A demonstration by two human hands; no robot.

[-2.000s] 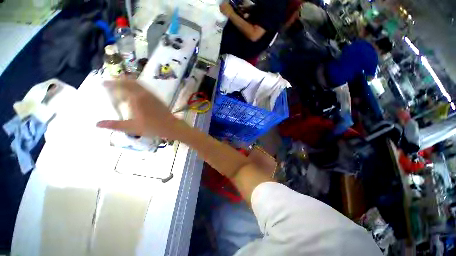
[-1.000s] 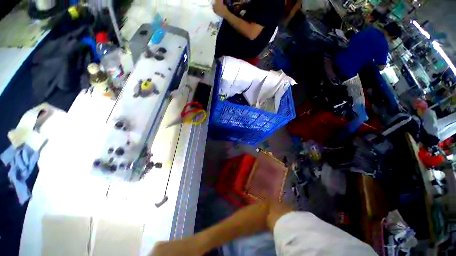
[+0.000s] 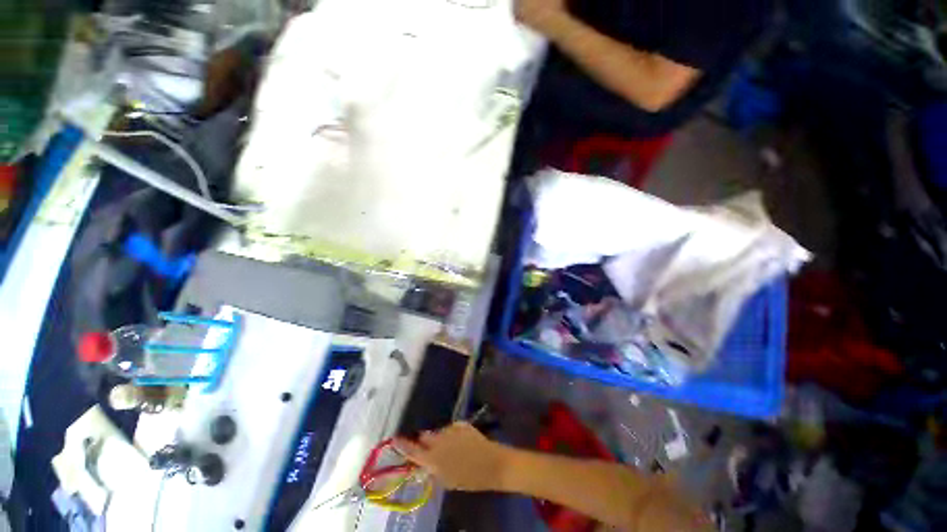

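Note:
My right hand (image 3: 457,457) reaches in from the lower right, its fingertips at the red handle loop of the small scissors (image 3: 393,480). Blur hides whether the fingers grip the loop. The scissors have one red and one yellow loop, and their blades point to the lower left. They lie by the right edge of the white sewing machine (image 3: 254,416), which has a dark side strip with white lettering. The needle area is out of the picture. My left hand is not in view.
A blue crate (image 3: 644,390) with white cloth (image 3: 613,223) and scraps stands right of the table. A red-capped bottle (image 3: 125,350) stands left of the machine. A pale surface (image 3: 384,135) lies beyond it. A person's bare forearm (image 3: 613,62) shows at the top.
The view has swung, bringing the machine's far end and crate closer. My right hand has moved from over the machine, then low in the picture, to the scissors' handles.

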